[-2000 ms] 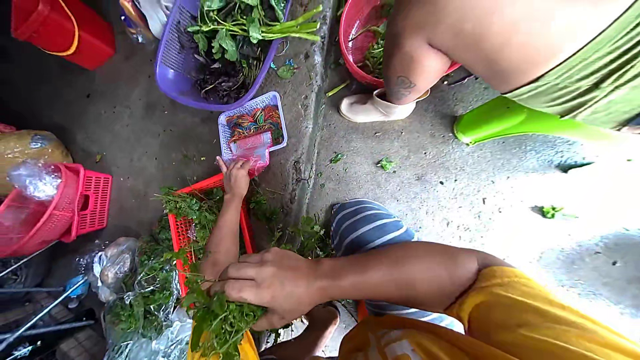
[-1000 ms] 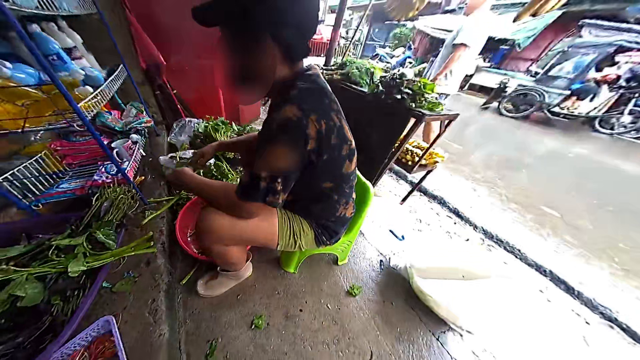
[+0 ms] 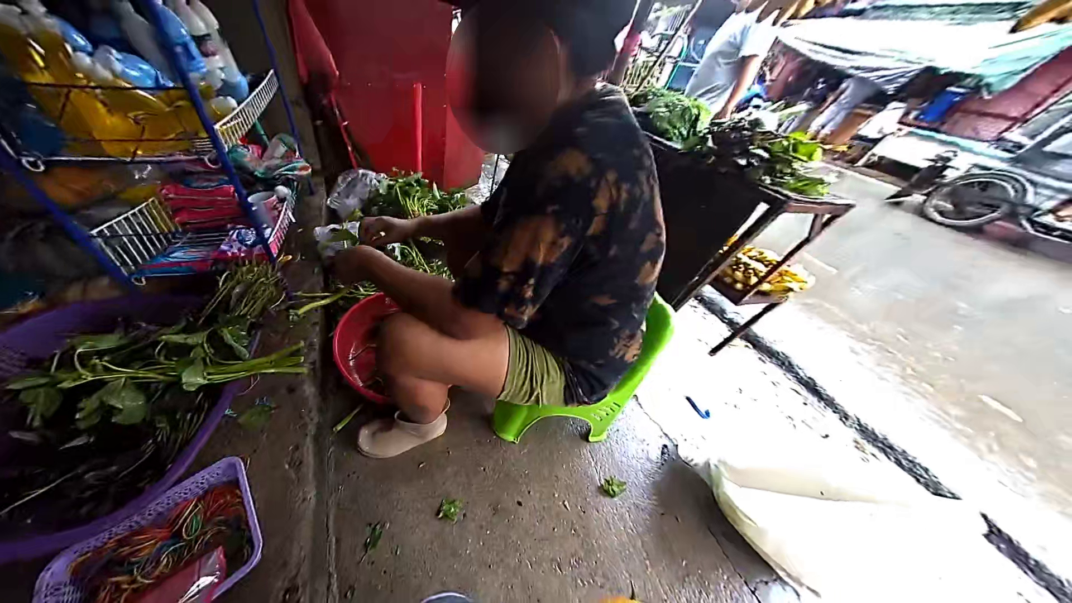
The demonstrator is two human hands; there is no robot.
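Neither my left hand nor my right hand is in view. At the lower left, a small purple plastic basket (image 3: 249,511) holds colourful rubber bands or strings and a pink plastic packet (image 3: 191,579). Behind it, a large purple tub (image 3: 219,435) holds leafy greens (image 3: 126,394), with a bundle of green stems (image 3: 251,360) across its rim. A person (image 3: 578,226) on a green plastic stool (image 3: 624,402) handles greens and a clear plastic bag (image 3: 335,238) above a red basin (image 3: 342,343).
A blue-framed wire rack (image 3: 213,126) with bottles stands at the left. A table (image 3: 808,203) bears vegetables, with yellow fruit (image 3: 766,270) below. A white sack (image 3: 804,511) lies at the lower right. Loose leaves (image 3: 450,509) lie on the wet concrete floor.
The view has swung up from my hands at an orange-red crate to the seated person and the street. Both hands, seen two seconds ago among the greens and at the pink packet, have left the view.
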